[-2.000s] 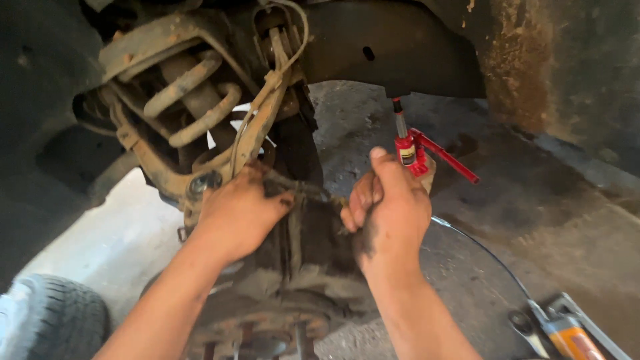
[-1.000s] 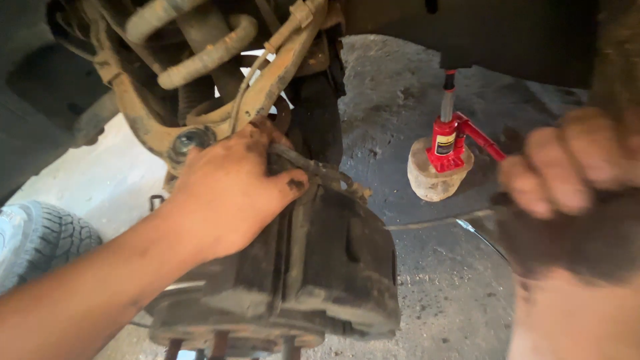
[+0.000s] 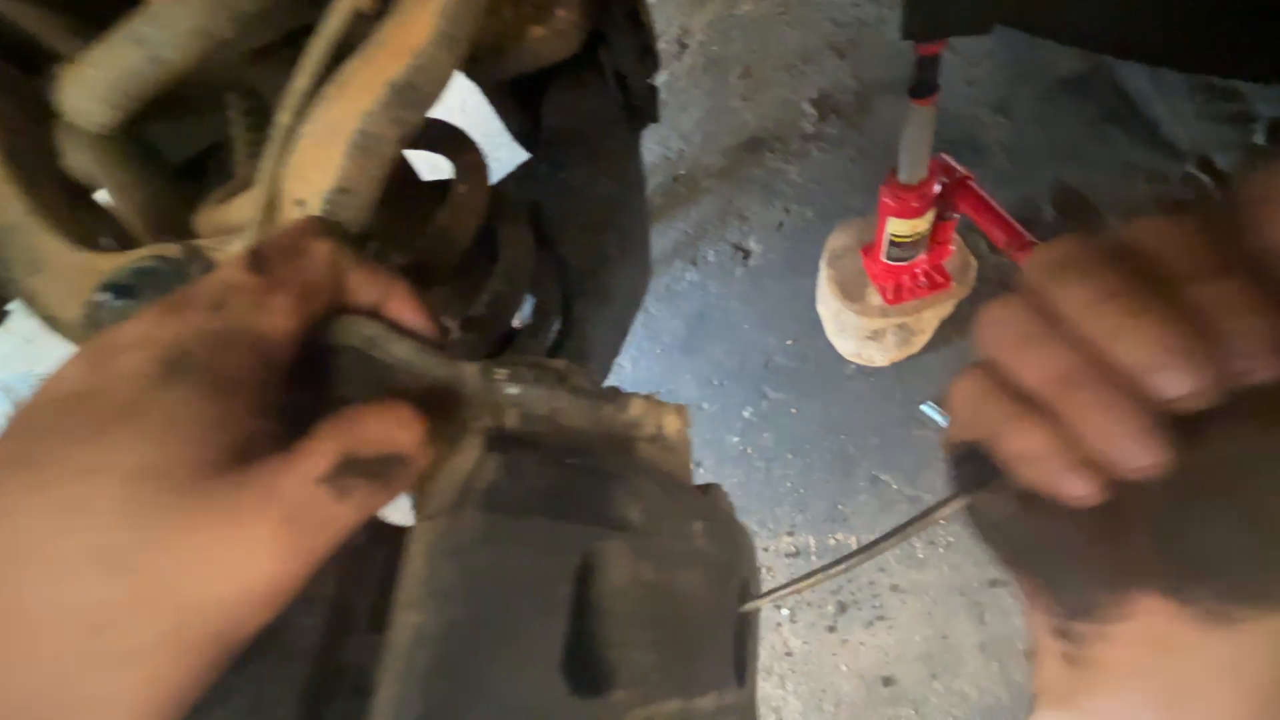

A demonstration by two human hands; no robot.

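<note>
My left hand (image 3: 250, 400), dark with grease, grips a dirty metal part (image 3: 400, 355) at the top of the brake caliper assembly (image 3: 560, 570). Its thumb lies over the near side of that part. At the right, my right hand (image 3: 1110, 400) is closed around the dark handle end of a thin, slightly bent metal rod (image 3: 860, 555), probably a screwdriver or pick. The rod's far end reaches the right edge of the caliper assembly; whether it touches cannot be told. Motion blurs both hands, and the palm side of the right one hides most of the handle.
A red bottle jack (image 3: 908, 235) stands on a cut block (image 3: 870, 320) on the concrete floor (image 3: 740, 290), its top against a dark body panel (image 3: 1110, 35). A coil spring (image 3: 130, 70) and a rusty control arm (image 3: 350, 110) fill the upper left.
My right hand has moved from beside the caliper out to the right, and the thin rod now shows in it. My left hand stays on the assembly. The view has come nearer.
</note>
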